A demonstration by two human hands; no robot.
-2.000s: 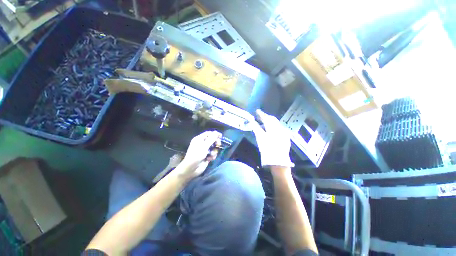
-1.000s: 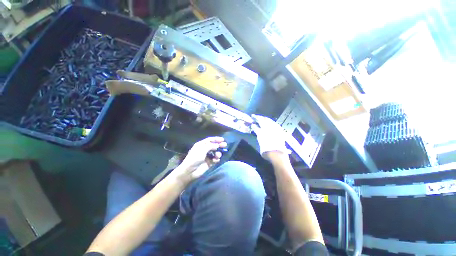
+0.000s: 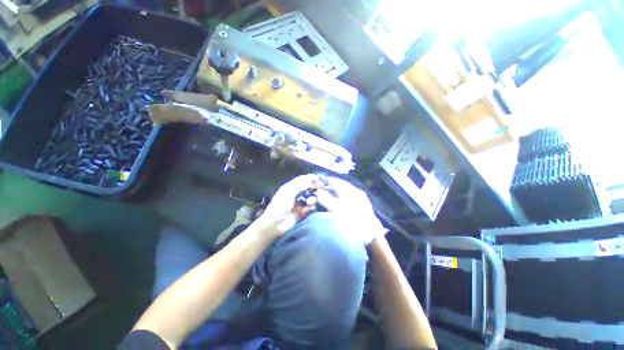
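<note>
My bare left hand (image 3: 291,204) is curled round several small dark capacitors (image 3: 308,196) above my knee. My white-gloved right hand (image 3: 345,205) is against the left hand, its fingers at the same capacitors; glare and overlap hide whether its fingertips grip any. The silver guide rail (image 3: 274,140) runs just beyond both hands, and neither hand touches it. A few dark parts show in the rail near its right end. The lead cutting machine (image 3: 274,87), with a worn tan top, stands behind the rail.
A deep dark-blue bin (image 3: 140,167) heaped with dark parts is at the left, with a cardboard chute (image 3: 179,115) over its edge. An open cardboard box (image 3: 48,273) is at lower left. Slotted metal plates (image 3: 438,195), black ribbed trays (image 3: 554,184) and a tubular cart handle (image 3: 496,287) are at the right.
My gloved right hand has left the rail's right end and come down and left to my left hand. My left hand has moved slightly right and up, still holding the capacitors.
</note>
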